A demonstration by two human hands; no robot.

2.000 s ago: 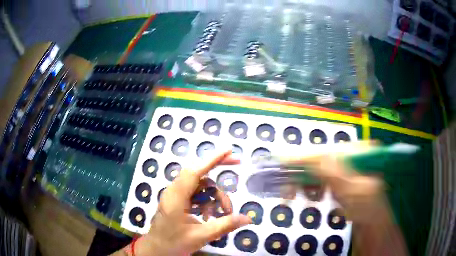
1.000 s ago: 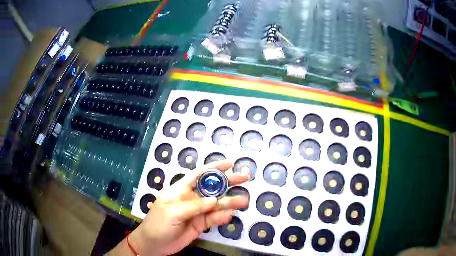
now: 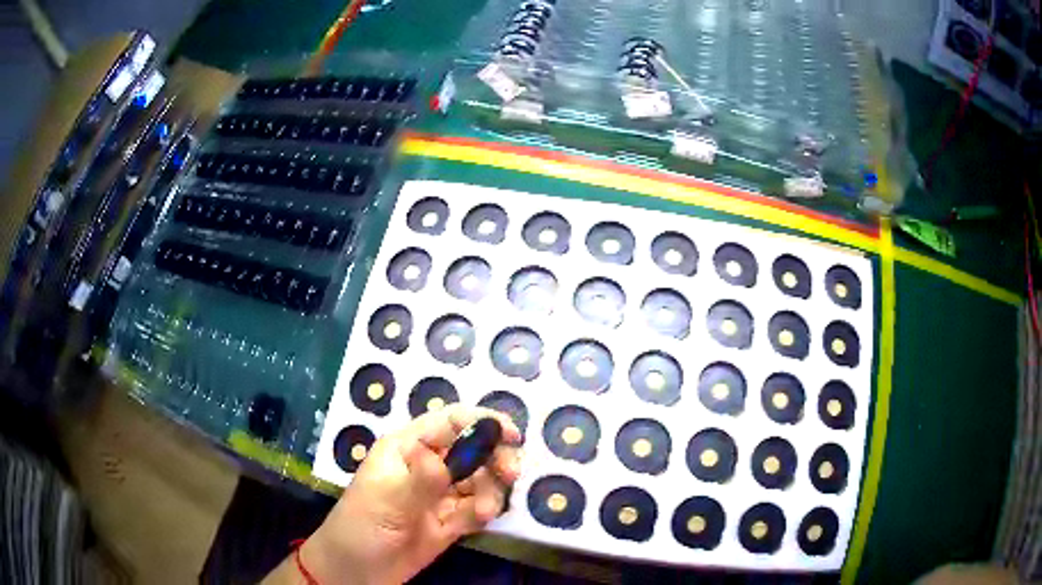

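My left hand (image 3: 400, 491) holds a small dark round speaker driver (image 3: 473, 449) between thumb and fingers, tilted nearly edge-on, over the lower left part of the white foam packing tray (image 3: 548, 477). The tray has rows of round dark recesses with tan centres; some near the middle look silvery under the light. My hand hides part of the lower rows. A red string is on the left wrist. Of my right hand, only a small blurred piece of skin shows at the bottom right edge (image 3: 971, 575).
A clear blister tray (image 3: 194, 343) with black rows lies left, beside slanted stacked filled trays (image 3: 86, 189). Clear blister trays (image 3: 731, 86) with paper labels lie at the back. A small green tool (image 3: 926, 234), red wire and a white panel (image 3: 994, 57) are at the right back.
The driver has turned from its shiny blue face to a dark, nearly edge-on view. My right hand has left the tray area since the earliest frame. The view has shifted slightly.
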